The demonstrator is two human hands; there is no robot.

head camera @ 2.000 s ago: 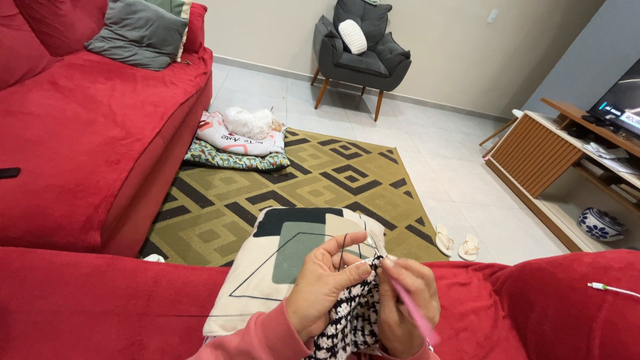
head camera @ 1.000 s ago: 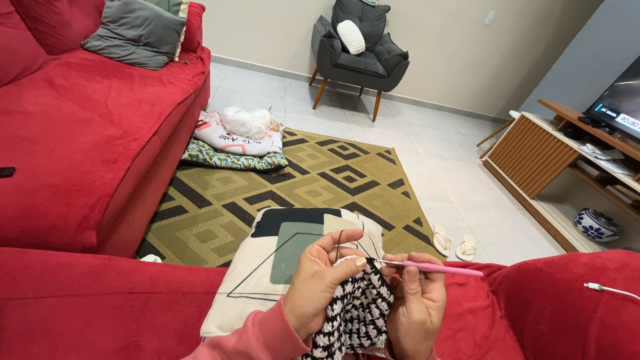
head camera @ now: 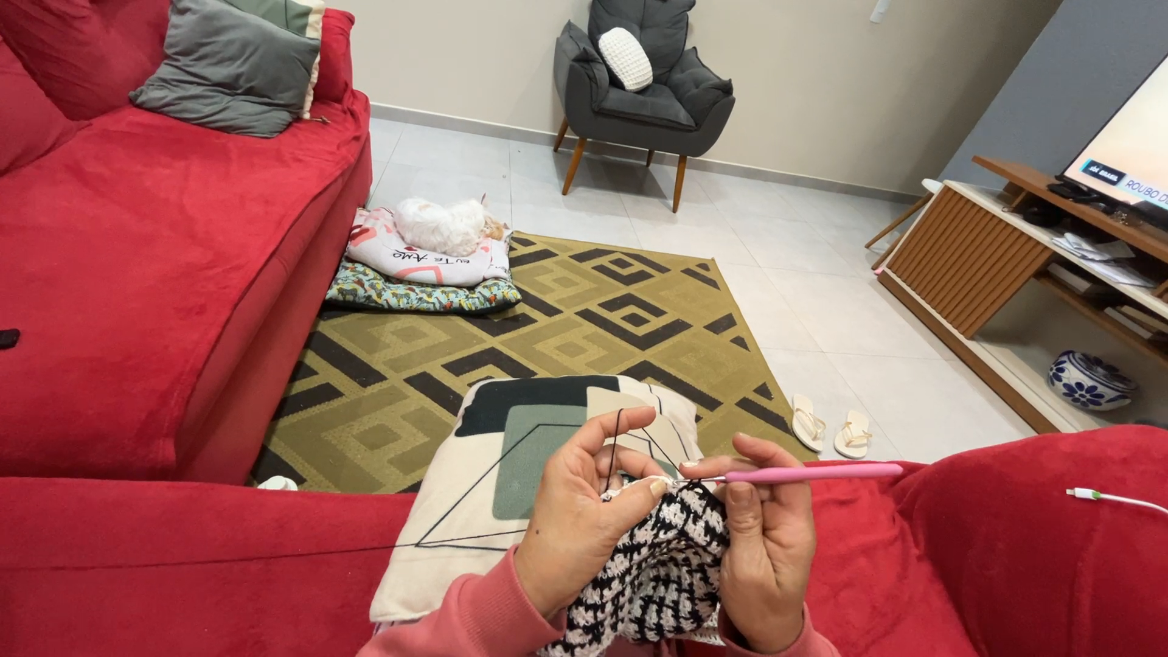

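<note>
A crochet hook with a pink handle (head camera: pixel 812 473) lies roughly level in my right hand (head camera: pixel 771 538), its metal tip at the top edge of a black-and-white crocheted piece (head camera: pixel 652 584). My left hand (head camera: pixel 579 511) pinches that edge between thumb and fingers, near the hook's tip. Black yarn (head camera: pixel 619 438) loops over the raised left index finger and runs down to the work. A strand of dark yarn (head camera: pixel 210 557) stretches across the red cover at the left. Beneath the hands is a cream cushion (head camera: pixel 438 511) with green patches and dark lines.
A red-covered sofa (head camera: pixel 137 319) stands at the left. A white-furred animal (head camera: pixel 443 225) lies on folded bedding (head camera: pixel 411 297) beside a patterned rug (head camera: pixel 584 338). Farther off are a grey armchair (head camera: pixel 648 100), sandals (head camera: pixel 853 433) and a TV stand (head camera: pixel 967 265). A white cable (head camera: pixel 1122 500) rests at the right.
Two seconds ago the pink handle pointed down toward the lower right; a second ago it had swung up to nearly level, as it is now. Both hands remain at the crocheted piece.
</note>
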